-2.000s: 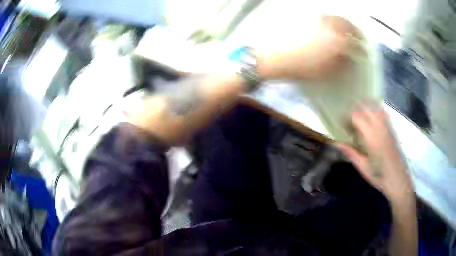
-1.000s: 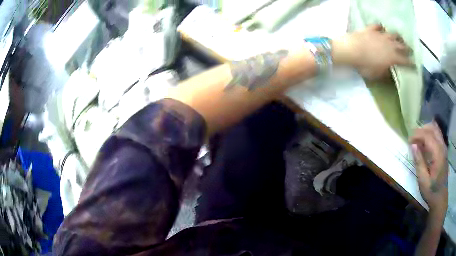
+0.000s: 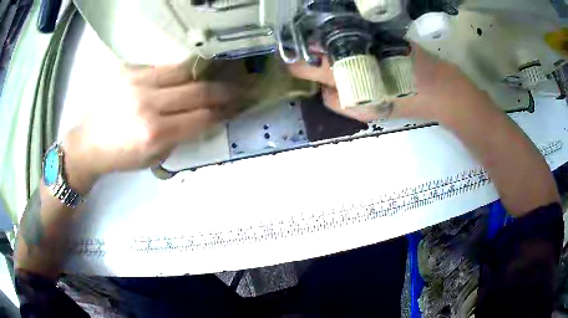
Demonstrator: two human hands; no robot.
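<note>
An olive-green garment piece [image 3: 268, 84] is bunched under the machine head [image 3: 230, 28], over the silver needle plate [image 3: 265, 131]. My left hand [image 3: 171, 109], slightly blurred, with a watch at its wrist, grips the cloth from the left. My right hand [image 3: 423, 93] reaches in from the right behind the cream tension knobs [image 3: 358, 81]; its fingertips are at the cloth's right end and pinch it, partly hidden by the knobs. The needle point and presser foot are hidden or too dark to tell.
Long pale green folds [image 3: 43, 105] lie at the table's left. A printed scale [image 3: 299, 227] runs along the white table's [image 3: 249, 192] front edge. A blue crate [image 3: 412, 273] with crumpled grey-green pieces is below right. Wire thread guides [image 3: 293, 43] hang left of the knobs.
The view has swung from my lap and the table's side to the machine head. Both hands have moved from the spread pale green cloth to the bunched cloth under the machine head.
</note>
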